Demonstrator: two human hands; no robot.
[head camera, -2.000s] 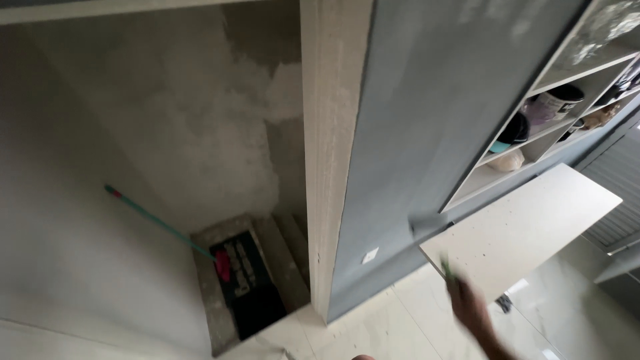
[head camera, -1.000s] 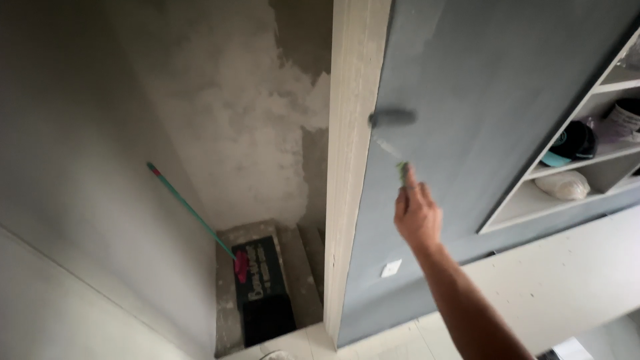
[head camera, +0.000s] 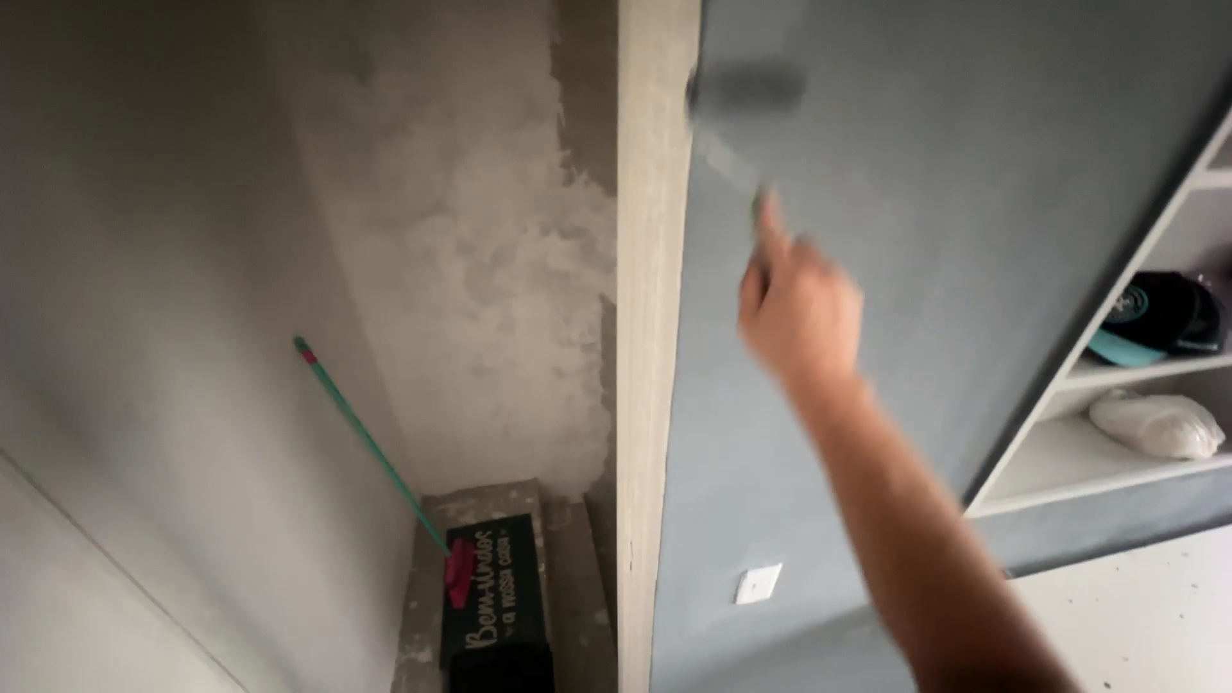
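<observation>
My right hand (head camera: 804, 303) is closed round the handle of a small paint roller (head camera: 749, 87), its index finger stretched along the handle. The roller's dark, motion-blurred head is at the grey painted wall (head camera: 905, 212), close beside the pale door frame (head camera: 657, 289). Below the hand, a white switch or outlet plate (head camera: 758, 583) is fixed to the same wall. My left hand is out of the view.
White shelves (head camera: 1035, 462) at the right hold a dark cap (head camera: 1160, 313) and a wrapped white bundle (head camera: 1155, 423). A speckled white board (head camera: 1136, 616) lies below. Through the doorway, a green-handled broom (head camera: 371, 443) stands by a lettered mat (head camera: 491, 587) on concrete steps (head camera: 568, 558).
My right hand, low over the white board two seconds ago, has come up to the grey wall with the roller. Since one second ago the roller remains near the door frame.
</observation>
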